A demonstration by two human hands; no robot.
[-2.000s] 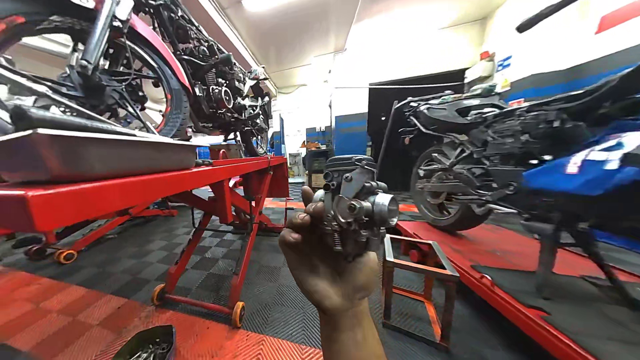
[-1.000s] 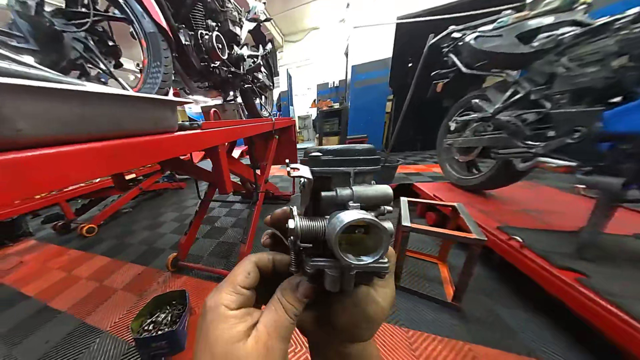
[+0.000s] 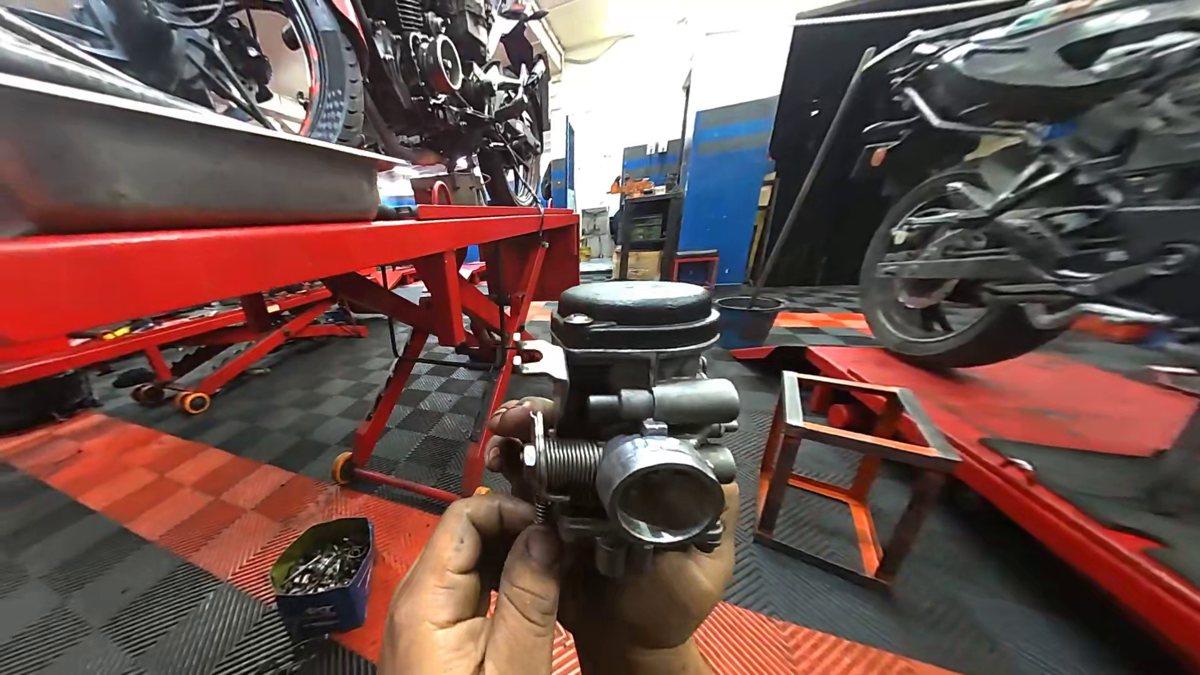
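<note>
A motorcycle carburetor (image 3: 637, 403) with a black top cover is upright near the middle of the head view, its round metal bore facing me. My right hand (image 3: 647, 600) grips it from below and behind, largely hidden by its body; fingertips show past its left side. On the lower left, my left hand (image 3: 478, 572) has thumb and forefinger at the throttle linkage, just under the coiled spring (image 3: 572, 462). Whether those fingertips press or pinch the linkage is hard to tell.
A red lift (image 3: 281, 248) at left carries a metal tray (image 3: 187, 173) and a motorcycle. Another motorcycle (image 3: 975, 262) stands on a red ramp at right. A metal frame stand (image 3: 867, 441) and a box of small metal parts (image 3: 323, 586) are on the checkered floor.
The carburetor has turned so its bore faces me and is now nearer. My left hand, unseen two seconds ago, has come to its left side. The view has shifted.
</note>
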